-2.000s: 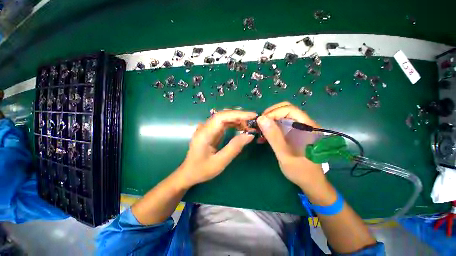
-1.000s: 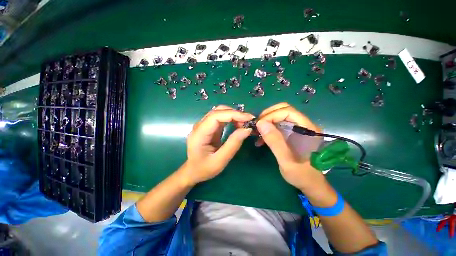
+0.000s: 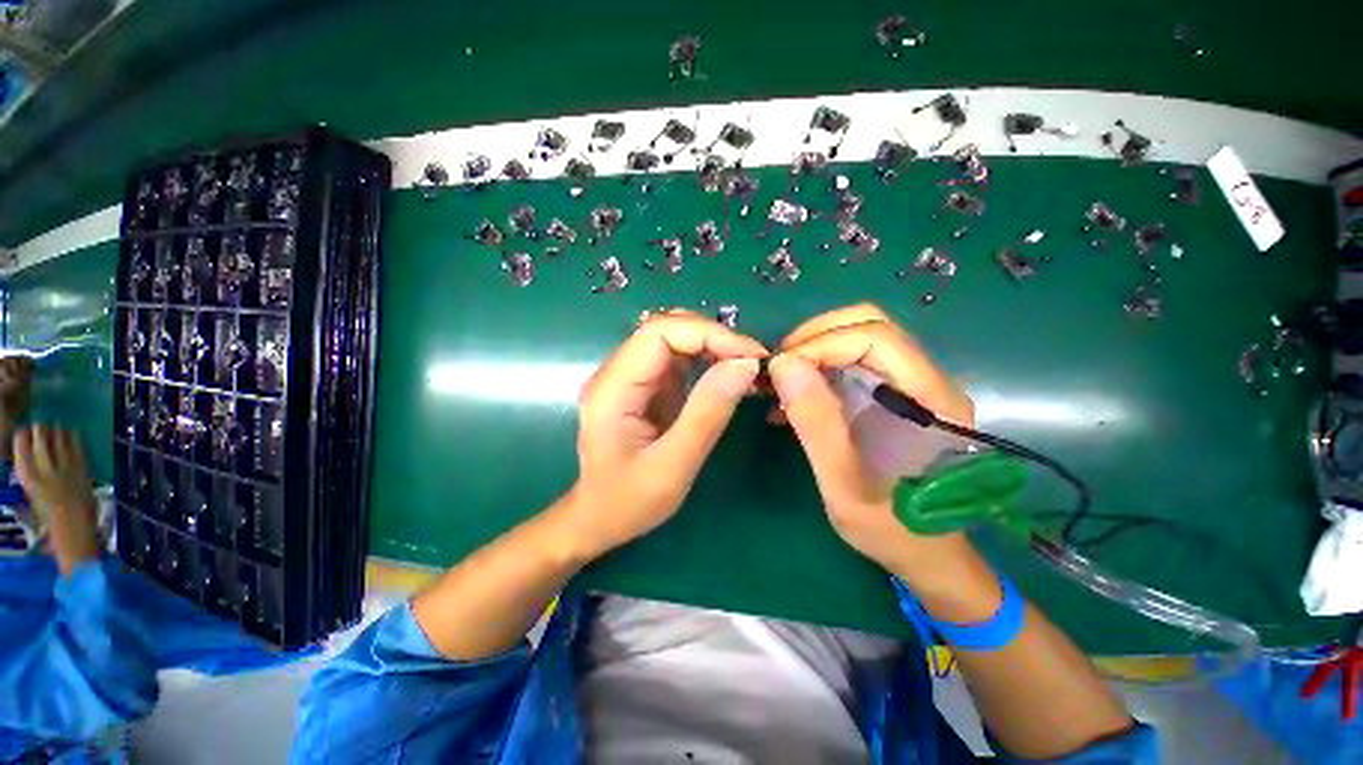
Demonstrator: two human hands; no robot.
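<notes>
My left hand [image 3: 658,419] and my right hand [image 3: 867,426] meet at the fingertips over the green bench. Between them they pinch a small dark electronic module [image 3: 765,372], mostly hidden by the fingers. My right hand, with a blue wristband, also holds the dispensing syringe. Its green adapter head [image 3: 964,493] shows below the hand, with a clear air hose [image 3: 1144,598] leading right. A black cable [image 3: 1009,446] runs out from beside the right hand. The syringe's tip is hidden.
Many loose modules [image 3: 788,214] lie scattered beyond my hands, some on the white strip. Stacked black compartment trays [image 3: 224,374] with modules stand at left. A label strip [image 3: 1245,197] lies upper right. A white wipe [image 3: 1335,561] and red handles [image 3: 1330,683] are at lower right. Another person's hands [image 3: 53,471] show far left.
The green adapter head has swung down and left from a second ago, and the hose has sunk lower. The other person's hands have come into view at left. My fingertips stay together.
</notes>
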